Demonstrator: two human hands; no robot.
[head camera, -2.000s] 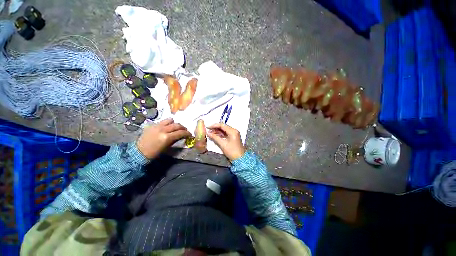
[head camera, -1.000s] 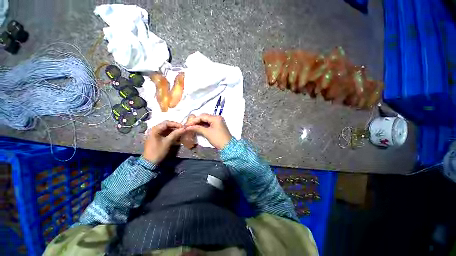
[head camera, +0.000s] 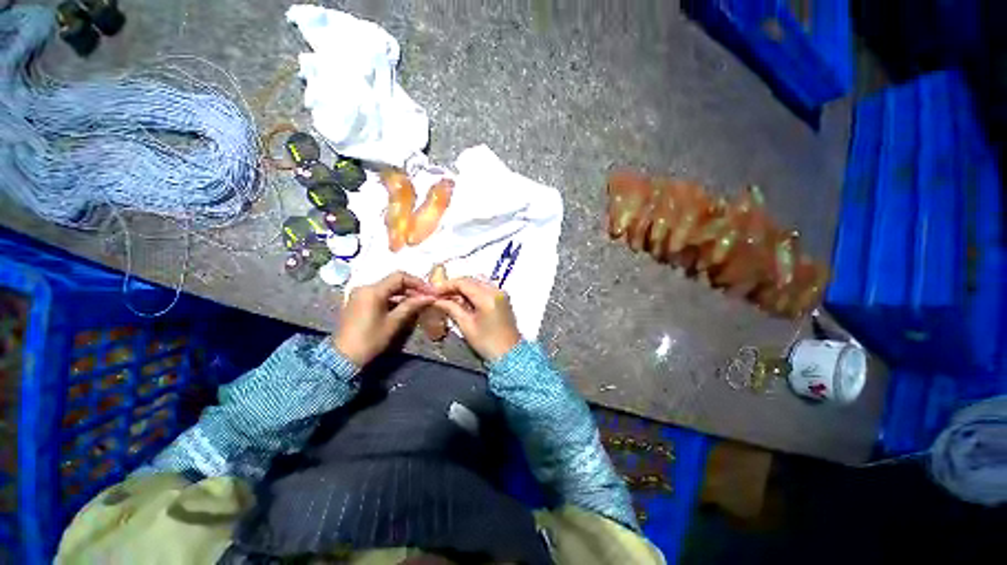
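Observation:
My left hand (head camera: 381, 317) and my right hand (head camera: 480, 317) meet fingertip to fingertip over the near edge of the white cloth (head camera: 536, 226). Between and just below the fingertips is an orange-brown piece (head camera: 434, 322), mostly hidden by the fingers. Two more orange pieces (head camera: 428, 213) lie in a V on the cloth beyond my hands. A slim dark blue tool (head camera: 506, 265) lies on the cloth to the right. Dark round parts (head camera: 328, 195) with yellow marks are clustered left of the cloth; two white discs (head camera: 340, 245) show at the cluster's near end.
A crumpled white cloth (head camera: 359, 88) lies beyond the pad. A pale blue cord hank (head camera: 144, 149) is at left. Orange pieces (head camera: 707, 234) lie in an overlapping row at right, with a white mug (head camera: 826, 370) nearer. Blue crates (head camera: 900, 221) stand right; another (head camera: 122, 375) is at lower left.
Two seconds ago my hands were apart, with yellow showing beside the orange piece; now the fingertips are together over it. White discs now show in the dark cluster. The camera view has shifted.

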